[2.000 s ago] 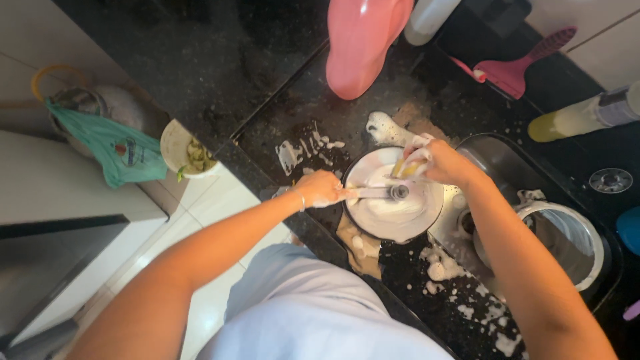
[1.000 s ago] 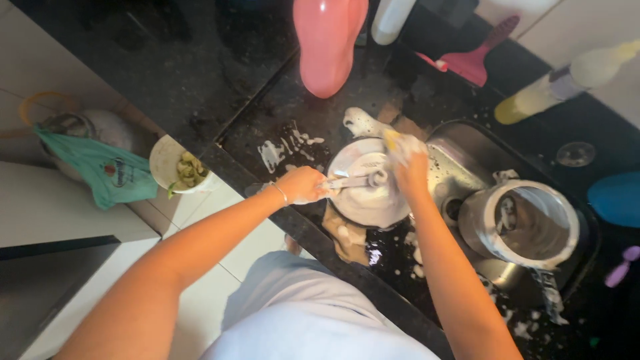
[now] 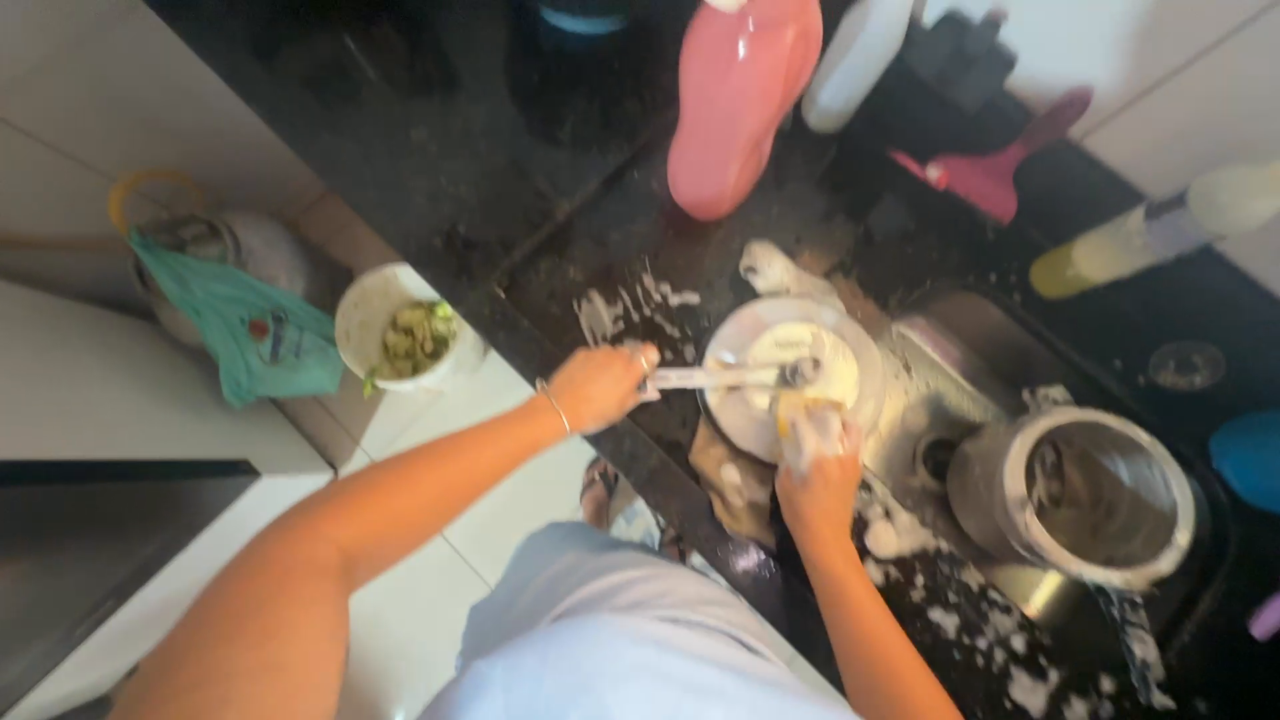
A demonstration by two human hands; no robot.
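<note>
A round metal lid [image 3: 740, 420], like a pressure cooker's, lies over the counter's edge of the sink with foam on it. My left hand [image 3: 605, 385] grips its long handle [image 3: 690, 377], which reaches across the lid to a round fitting at the middle. My right hand [image 3: 822, 465] holds a soapy yellow sponge [image 3: 795, 410] against the lid's near right part. Foam covers some of the fingers. Right of the hands, a metal pot [image 3: 1000, 500] with a foamy rim sits tilted in the steel sink.
Behind stand a pink bottle [image 3: 735, 120], a white bottle [image 3: 855, 70], a pink squeegee-like tool [image 3: 985, 180] and a bottle of yellowish liquid [image 3: 1110, 255]. A brown cloth or paper [image 3: 735, 490] lies below the lid. Left are a bin of food scraps [image 3: 375, 300] and a green bag [image 3: 260, 340].
My right hand with the sponge has moved from the lid's far right side to its near side. My left hand keeps hold of the handle.
</note>
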